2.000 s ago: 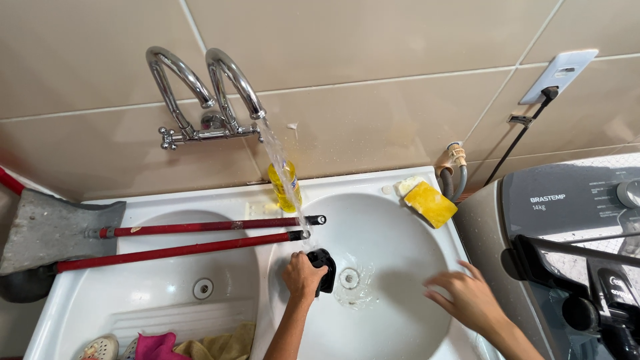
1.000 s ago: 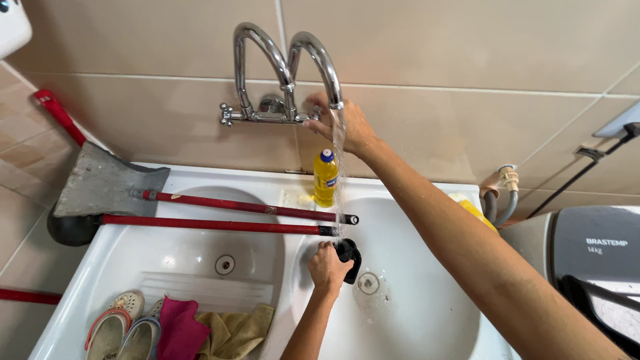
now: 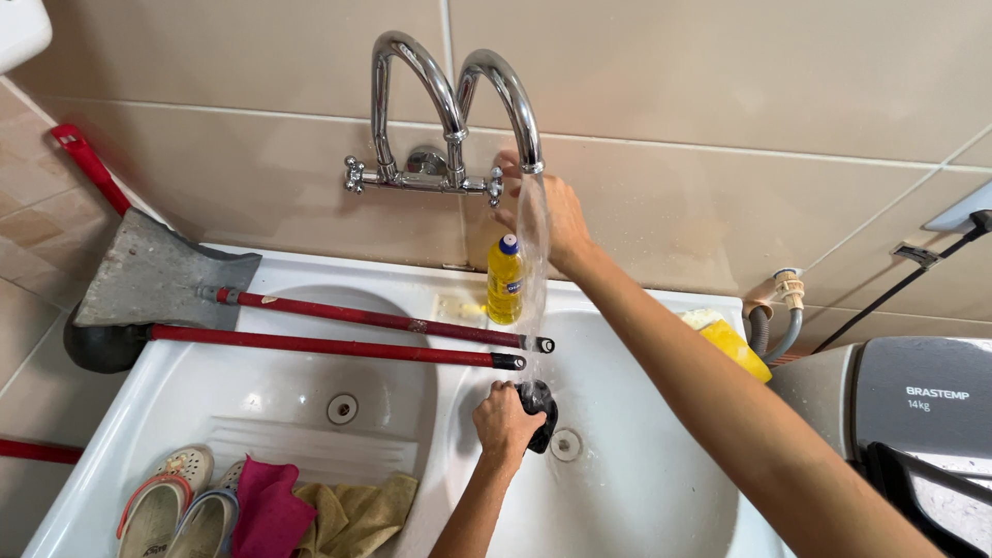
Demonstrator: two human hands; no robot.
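Note:
In the right basin (image 3: 635, 465) of a white double sink, my left hand (image 3: 504, 418) grips a small black object (image 3: 540, 415), whose kind I cannot tell. Water pours onto it from the right spout of a chrome double faucet (image 3: 504, 74). Behind the stream, my right hand (image 3: 554, 213) is raised beside the faucet's right cross handle (image 3: 495, 187), fingers spread; whether they touch it I cannot tell. A yellow detergent bottle (image 3: 504, 291) stands on the sink's back ledge, just below that hand. The drain (image 3: 566, 445) lies right of the black object.
A red-handled dustpan (image 3: 167, 271) and another red pole (image 3: 325, 346) lie across the left basin. Clogs (image 3: 159, 515), a pink cloth (image 3: 270, 508) and a tan cloth (image 3: 356, 511) lie in it. A yellow sponge (image 3: 735, 349) rests at the right rim, near a washing machine (image 3: 914, 403).
My right hand has gone from over the right basin up to the faucet handle. My left hand keeps hold of the black object under the stream. The view has shifted left.

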